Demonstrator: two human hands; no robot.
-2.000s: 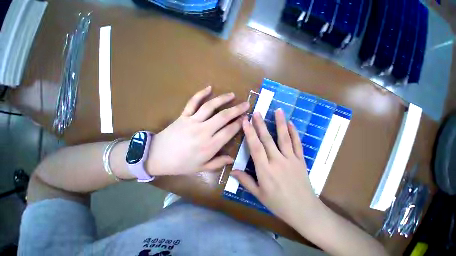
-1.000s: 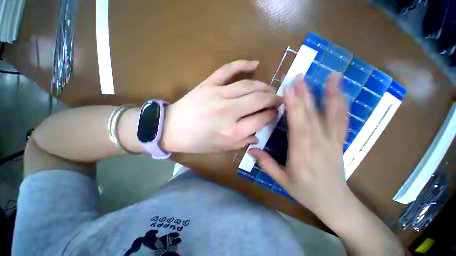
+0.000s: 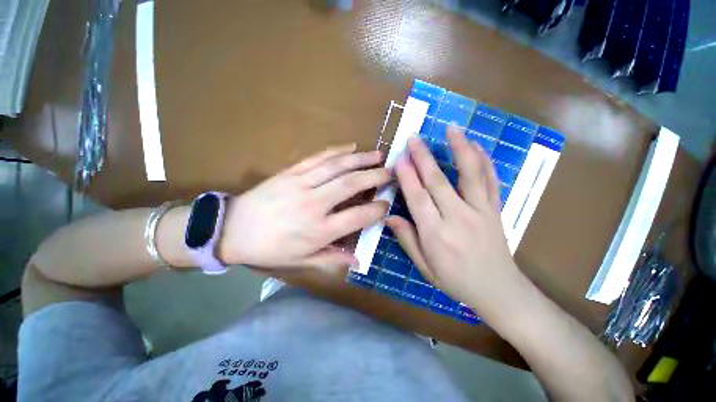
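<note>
A blue solar cell panel with silver lines lies tilted on the brown bench. A white strip runs along its left edge and another white strip along its right edge. Thin bus ribbon sticks out at the panel's left side. My left hand lies at the left edge, fingertips at the left strip and ribbon. My right hand lies over the panel, fingers spread, fingertips at the left strip and on the cells. The fingers hide part of the strip and cells; whether they pinch anything is unclear.
A loose white strip and ribbon bundle lie left, with a white strip stack far left. White strips and another ribbon bundle lie right. Cell strings stand upper right. A black object with a yellow patch is lower right.
The view has shifted. Against one second ago, my right hand's fingers are no longer blurred and sit across the left strip and cells. My left hand stays at the panel's left edge.
</note>
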